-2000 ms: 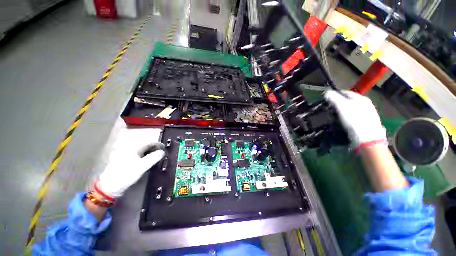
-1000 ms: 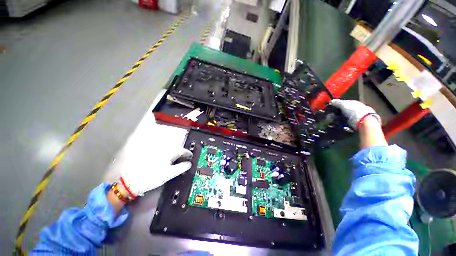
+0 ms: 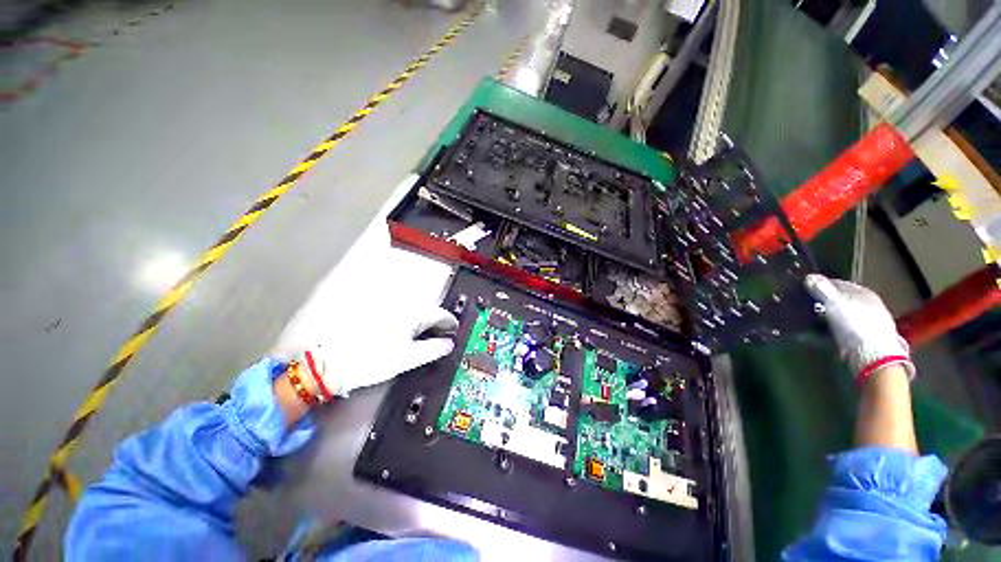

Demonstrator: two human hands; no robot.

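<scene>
A black carrier base (image 3: 428,445) lies on the metal bench, holding two green circuit boards side by side, the left board (image 3: 510,379) and the right board (image 3: 631,439). My left hand (image 3: 379,346), in a white glove, rests at the carrier's left edge with thumb and fingers apart, holding nothing. My right hand (image 3: 862,318), gloved, grips the right edge of a black pallet top cover (image 3: 746,258). The cover stands tilted at the right, beside the red-wrapped post, its studs facing the carrier.
Behind the carrier are red-edged bins (image 3: 488,263) with grey-tan flat pieces (image 3: 642,296). Another black plate (image 3: 549,187) lies over the bins. A green conveyor belt (image 3: 790,121), a red-wrapped post (image 3: 840,187) and a round fan (image 3: 977,489) are at the right.
The top cover has moved from raised over the right side to leaning lower near the post, my right hand still on its edge. The view has shifted, and my left hand stays by the carrier.
</scene>
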